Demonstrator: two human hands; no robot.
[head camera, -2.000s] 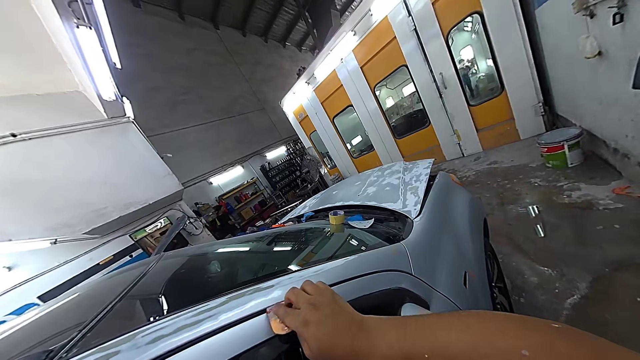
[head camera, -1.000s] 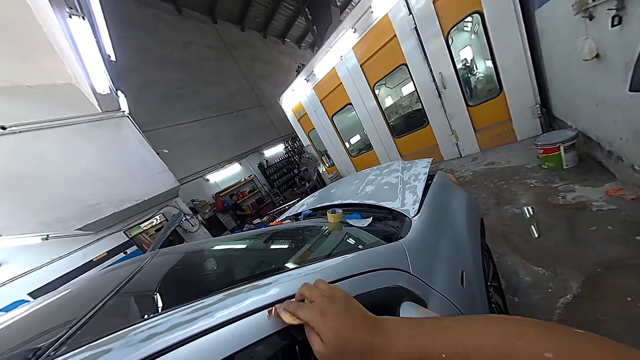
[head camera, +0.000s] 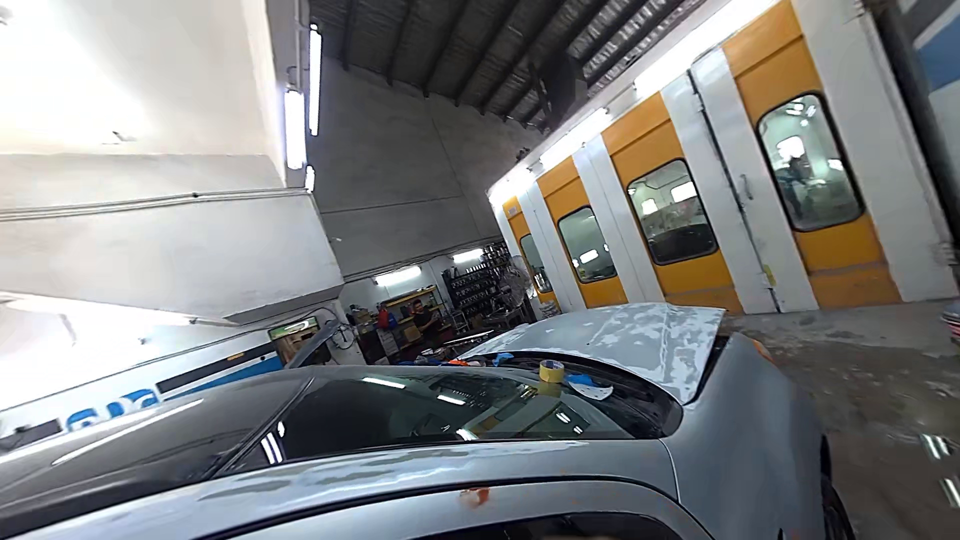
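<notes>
Neither my left hand nor my right hand can be made out; only a blurred skin-toned patch shows at the bottom edge, below the side window. Closest to me is the silver car's roof rail (head camera: 420, 469), with dull sanded patches along it. Under it, the door frame (head camera: 570, 496) bears an orange-brown spot (head camera: 475, 496). The windshield (head camera: 420, 409) reflects the ceiling lights. A roll of yellow masking tape (head camera: 551, 371) sits at the windshield's base beside a blue and white piece (head camera: 591, 386). The patchy hood (head camera: 622, 341) is raised.
Orange and white booth doors (head camera: 667, 187) with windows line the right side. A person (head camera: 422, 315) is at the far end near shelves of containers (head camera: 484, 281). Wet concrete floor (head camera: 870, 375) lies right of the car, and part of a bucket (head camera: 952, 319) shows at the right edge.
Earlier a hand held a small orange-tan piece at the roof rail above the side window; that hand and forearm have gone from there. The view has shifted toward the left.
</notes>
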